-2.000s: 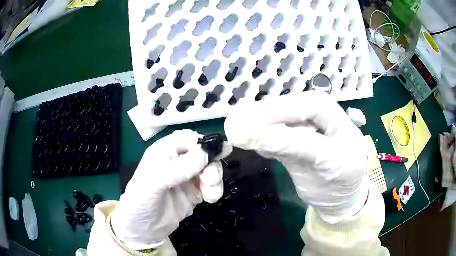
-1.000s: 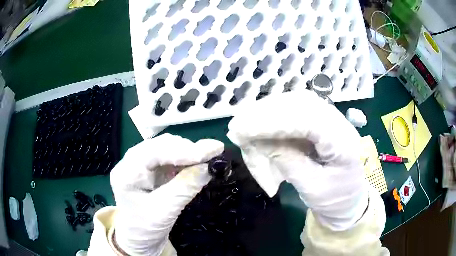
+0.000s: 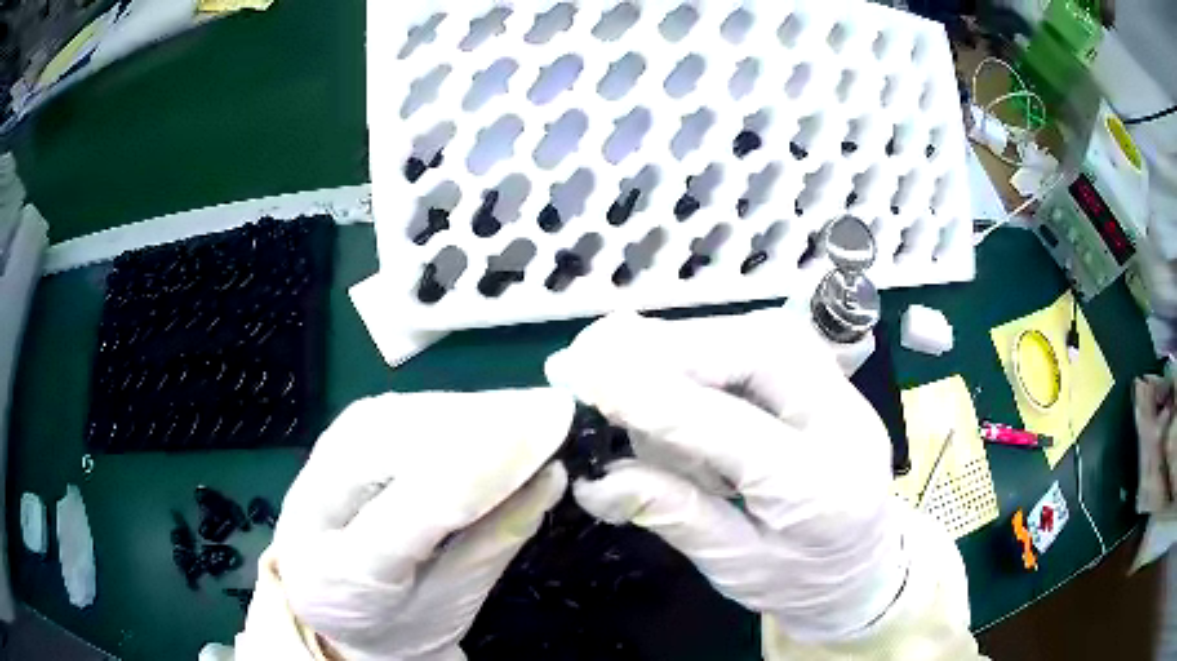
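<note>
A small glossy black earbud point(image 3: 595, 440) is between my fingertips, over the black foam pad point(image 3: 607, 588) with its heap of loose earbuds. My left hand point(image 3: 420, 504), in a white glove, pinches it from the left. My right hand point(image 3: 736, 465), also gloved, touches it from the right with thumb and fingers. The fingers cover much of the earbud. A white wiping cloth cannot be told apart from the right glove. The white foam tray point(image 3: 516, 307) lies beyond my hands, with black earbuds in its nearer rows of cutouts.
A black foam tray point(image 3: 213, 336) and loose earbuds point(image 3: 213, 529) are at left. A metal-topped bottle point(image 3: 845, 307) stands beyond my right hand. A dotted card point(image 3: 962, 484), pink pen point(image 3: 1015, 435), yellow paper point(image 3: 1084, 375), orange tool point(image 3: 1024, 538) and meter point(image 3: 1091, 213) are at right.
My hands have come together, and my right fingers are now on the earbud. The right hand has moved left, uncovering the bottle top and more of the dotted card. The view has shifted slightly.
</note>
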